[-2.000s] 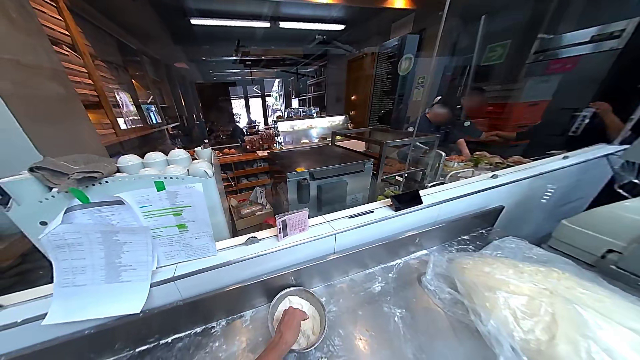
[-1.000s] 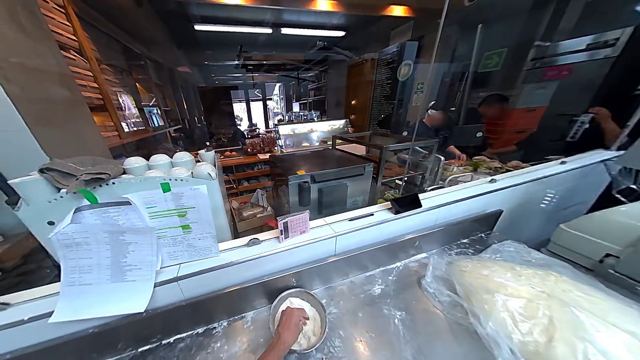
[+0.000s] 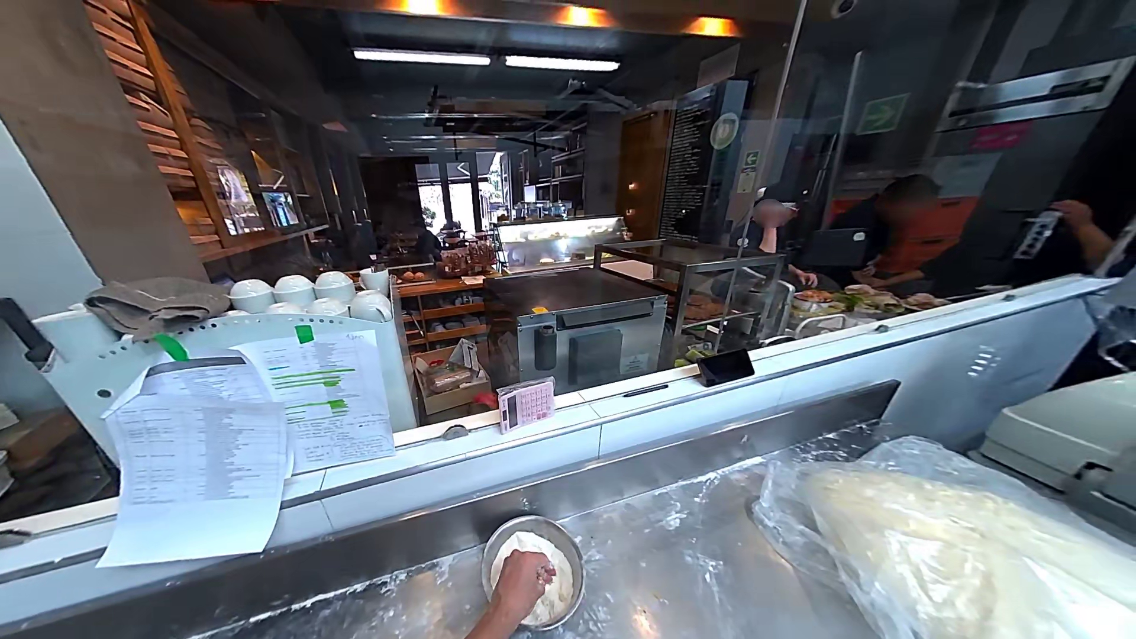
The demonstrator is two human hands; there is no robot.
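Observation:
My left hand [image 3: 524,581] is over a round metal bowl [image 3: 579,568] at the lower middle of the view. Its fingers are curled together at the white flour [image 3: 557,596] inside, with some white on the fingertips. The forearm comes in from the bottom edge. The bowl stands on a flour-dusted steel worktop [image 3: 674,550], close to its raised back edge. To the right, a large mass of pale dough [image 3: 941,532] lies under clear plastic sheeting [image 3: 790,506]. My right hand is not in view.
Behind the worktop runs a white ledge with a pink calculator [image 3: 527,406] and a small dark device [image 3: 726,366]. Printed sheets [image 3: 200,461] hang at left near white cups [image 3: 295,291]. A pale machine [image 3: 1065,435] stands at right. Two people work beyond the glass.
My left hand stays at the flour in the bowl. Beyond the glass, the people at the right have shifted their posture.

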